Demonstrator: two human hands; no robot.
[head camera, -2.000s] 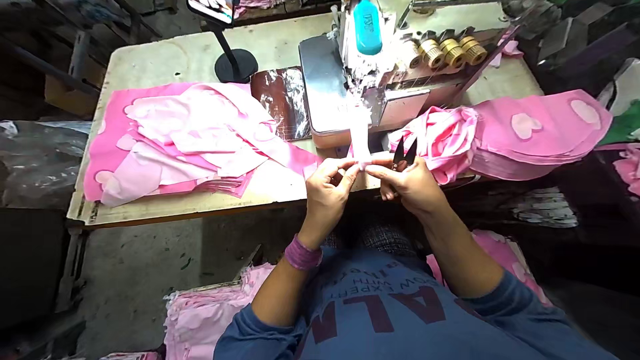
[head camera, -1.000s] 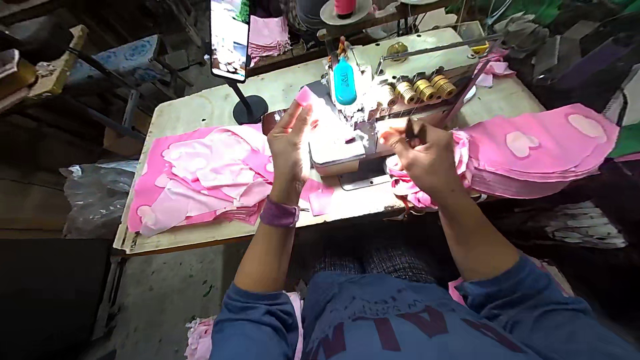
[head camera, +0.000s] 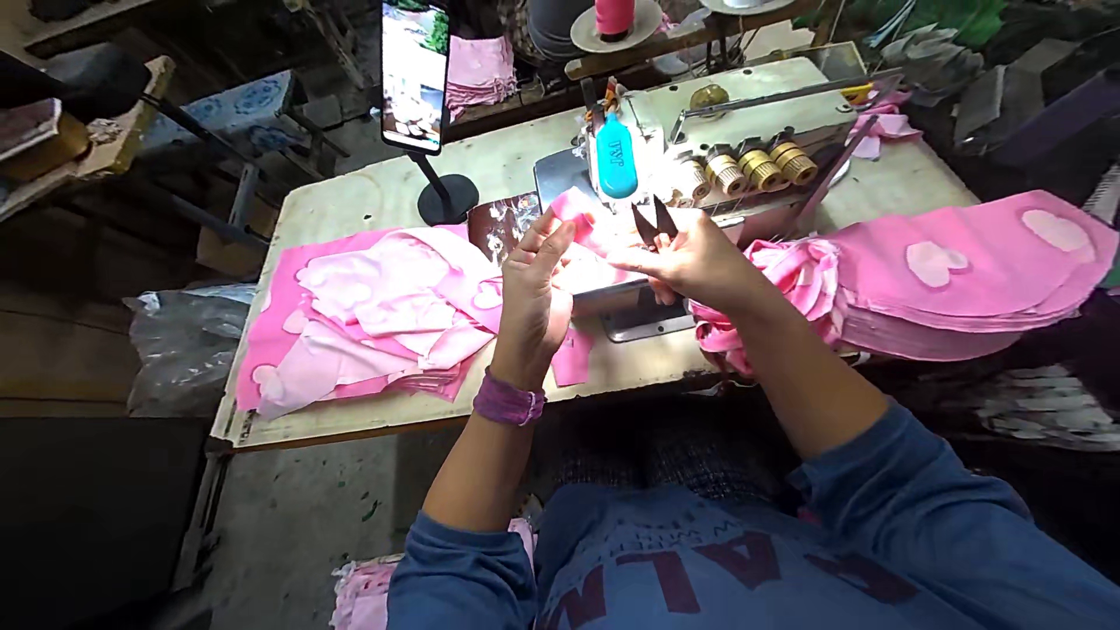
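My left hand (head camera: 541, 280) pinches a pink fabric piece (head camera: 577, 210) between thumb and fingers, in front of the overlock sewing machine (head camera: 619, 162). In my right hand (head camera: 696, 262) are dark-bladed thread snips (head camera: 654, 223), their blades pointing up and apart, and the fingers of that hand reach to the fabric's right side. Bright light washes out part of the cloth between the hands. Left of them lies a heap of light pink cut pieces (head camera: 385, 289) on darker pink fabric. To the right are bunched pink strips (head camera: 801, 280) and a stack of curved pink panels with heart shapes (head camera: 971, 271).
A phone (head camera: 415, 79) on a round-based stand (head camera: 448, 199) is at the table's back left. Thread cones (head camera: 615, 17) stand behind the machine, and gold tension knobs (head camera: 757, 166) line its front. The wooden table edge (head camera: 350, 437) runs before me; a plastic bag (head camera: 192, 350) is at left.
Both hands were together low in front of the machine, then apart one second ago; now they are close together again over the fabric. The right hand has moved left toward the left hand.
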